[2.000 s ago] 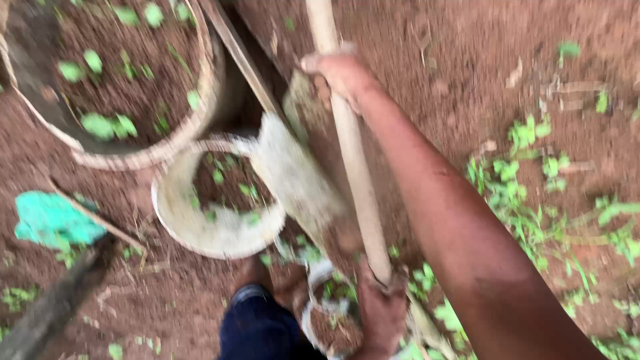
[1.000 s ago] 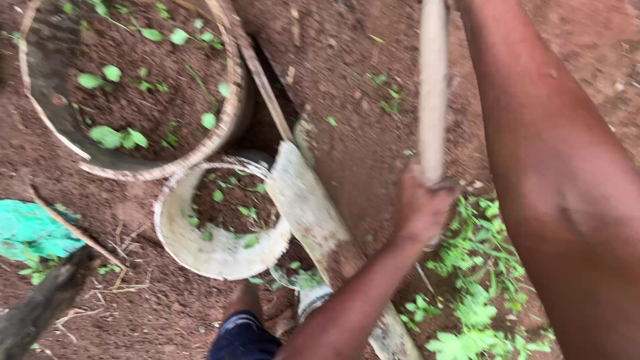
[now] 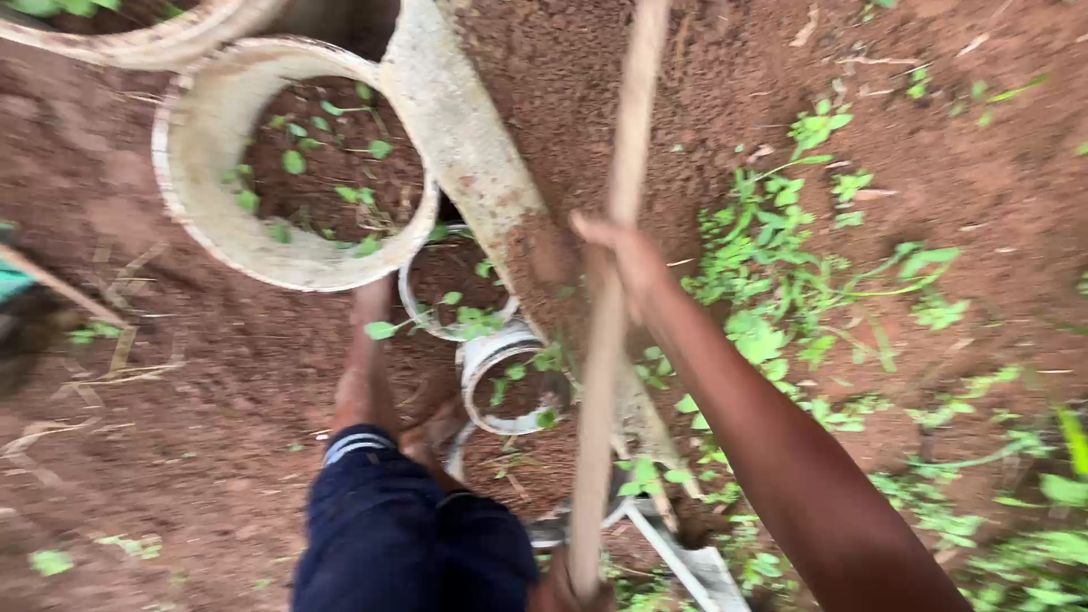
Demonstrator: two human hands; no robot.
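Observation:
A long pale wooden handle (image 3: 599, 374) runs from the top edge to the bottom of the head view, with its far end out of sight. My right hand (image 3: 616, 255) is around its middle, thumb stretched out to the left. Low in the view my left hand (image 3: 568, 588) grips the near end and is partly cut off by the frame edge. Beneath the handle lies a long, soil-smeared pale board (image 3: 476, 144). Reddish-brown soil (image 3: 552, 85) borders it on the right.
A large round planter (image 3: 170, 38) stands at the upper left. Below it is a white bucket (image 3: 195, 170) with seedlings, then smaller round pots (image 3: 476, 408) beside my bare feet. Leafy weeds (image 3: 765, 255) grow at right. Green material (image 3: 10, 276) lies at the left edge.
My right hand, out of view above one second ago, is now lower on the handle. My left hand and the handle's near end are closer to my body. The view has shifted.

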